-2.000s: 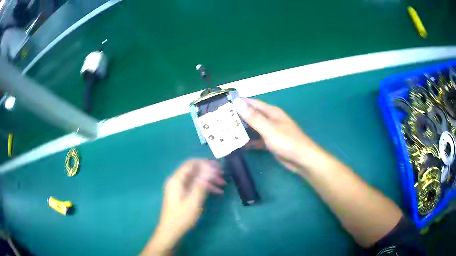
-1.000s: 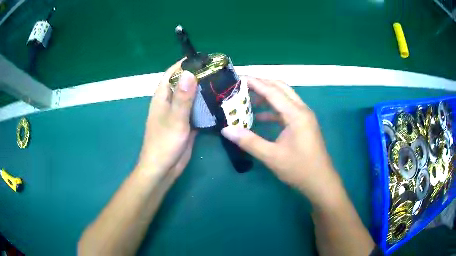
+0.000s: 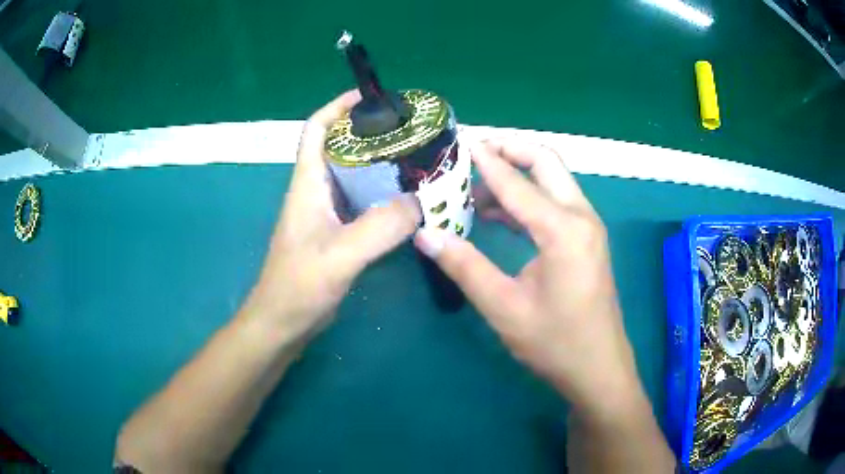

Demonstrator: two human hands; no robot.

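A microphone body (image 3: 371, 188) is held upright and slightly tilted over the bench. Its gold trim ring (image 3: 424, 122) lies around the base of the thin black neck (image 3: 365, 79), with a small white plug at the tip. My left hand (image 3: 320, 241) grips the grey barrel from the left, thumb across its front. My right hand (image 3: 537, 268) holds the white control panel (image 3: 445, 202) by its lower edge and right side. The panel stands partly off the barrel, with red wires and a dark gap above it. The black handle (image 3: 443, 282) shows below, partly hidden by the hands.
A blue parts bin (image 3: 681, 343) of gold and grey rings stands at the right. A loose gold ring (image 3: 28, 213) and a yellow knife (image 3: 7, 308) lie far left. Beyond the white rail (image 3: 222, 141) are a yellow sleeve (image 3: 707, 94) and another microphone body (image 3: 61, 39).
The microphone has turned so the gold ring shows more fully. My left thumb has moved from the ring down to the barrel front by the panel. The view has shifted.
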